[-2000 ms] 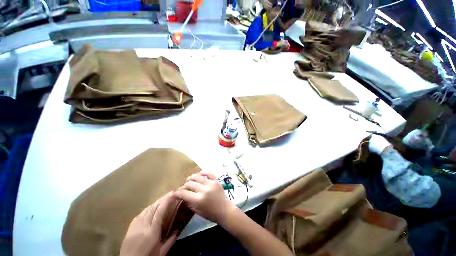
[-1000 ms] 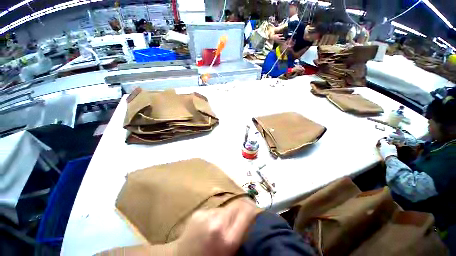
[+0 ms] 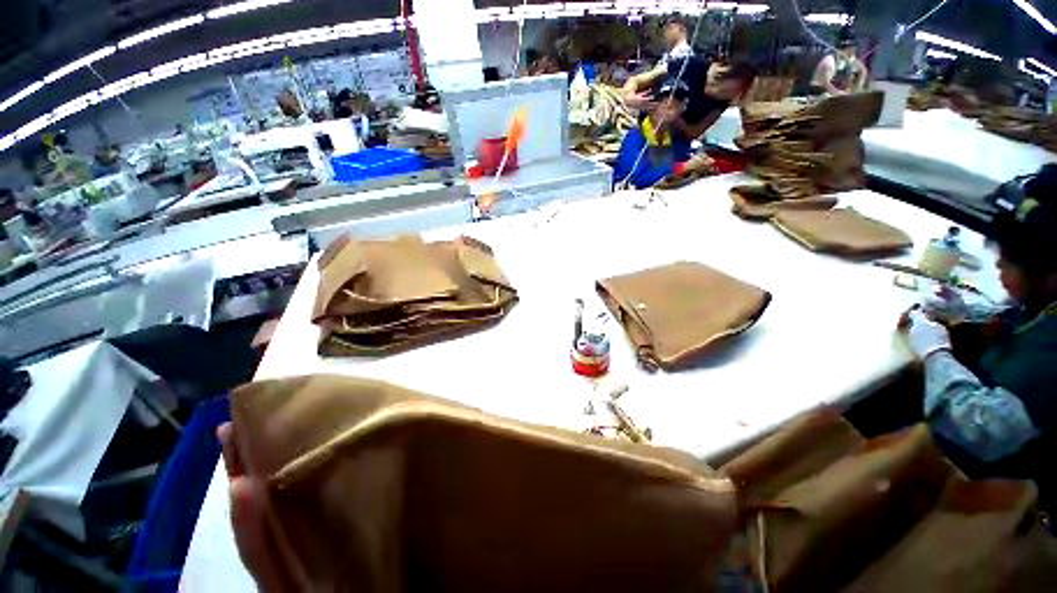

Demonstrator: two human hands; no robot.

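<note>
A tan-brown bag body (image 3: 498,498) is raised across the front of the view, its seamed edge running along the top. My left hand (image 3: 241,510) is at its left side, with fingers showing around the edge and the rest hidden behind the bag. My right hand is not visible. More brown bags (image 3: 904,510) lie at the lower right, touching or overlapping the raised bag. Small tools (image 3: 622,419) lie on the white table (image 3: 545,278) just beyond the raised bag, partly hidden by it.
A bottle with a red wrap (image 3: 590,352) stands mid-table. A folded bag (image 3: 686,310) lies beside it, a bag stack (image 3: 417,290) lies left, and a taller stack (image 3: 808,145) stands at the far right. A person (image 3: 985,371) works at the right edge.
The bag has been lifted off the table and now spans the front of the view. My right hand has gone out of sight. The view has tilted up, showing more of the room.
</note>
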